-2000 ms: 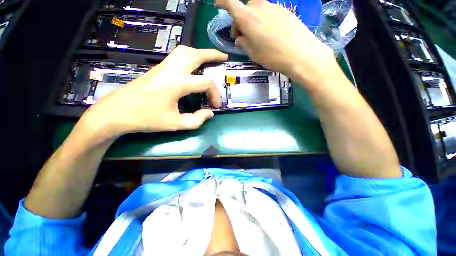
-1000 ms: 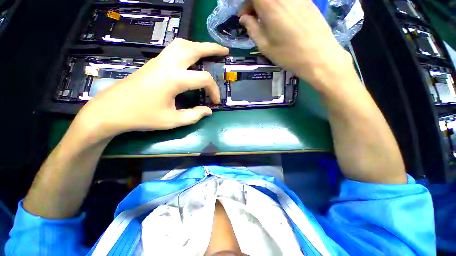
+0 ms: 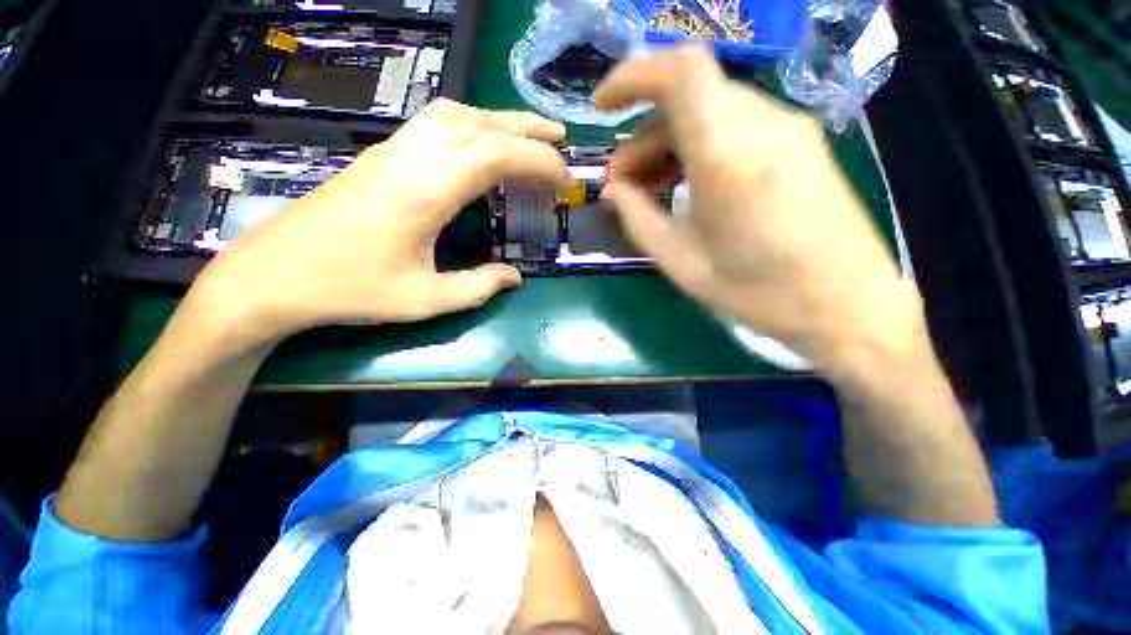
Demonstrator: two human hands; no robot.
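An open phone frame [image 3: 533, 223] lies flat on the green bench mat, its right part hidden under my right hand. It has a silver-grey plate and an orange flex tail. My left hand [image 3: 409, 217] is at the frame's left end, thumb at the near edge and fingers at the far edge, holding it. My right hand [image 3: 744, 205] is over the frame, blurred, with thumb and forefinger close together above the plate; I cannot tell if a small part is between them. An open clear plastic bag [image 3: 577, 68] with black contents lies behind the frame.
A black foam tray [image 3: 118, 254] with phone frames in pockets is on the left. Another black foam tray [image 3: 992, 285] with phone frames is on the right. A blue bin [image 3: 771, 27] with gold strips and a second clear bag [image 3: 850, 62] are at the back. The bench edge [image 3: 595, 383] is near my body.
My right hand has moved from the black-filled bag down and toward me, over the phone frame. The blue bin's gold strips now show. My left hand stays at the frame, its fingers slightly shifted.
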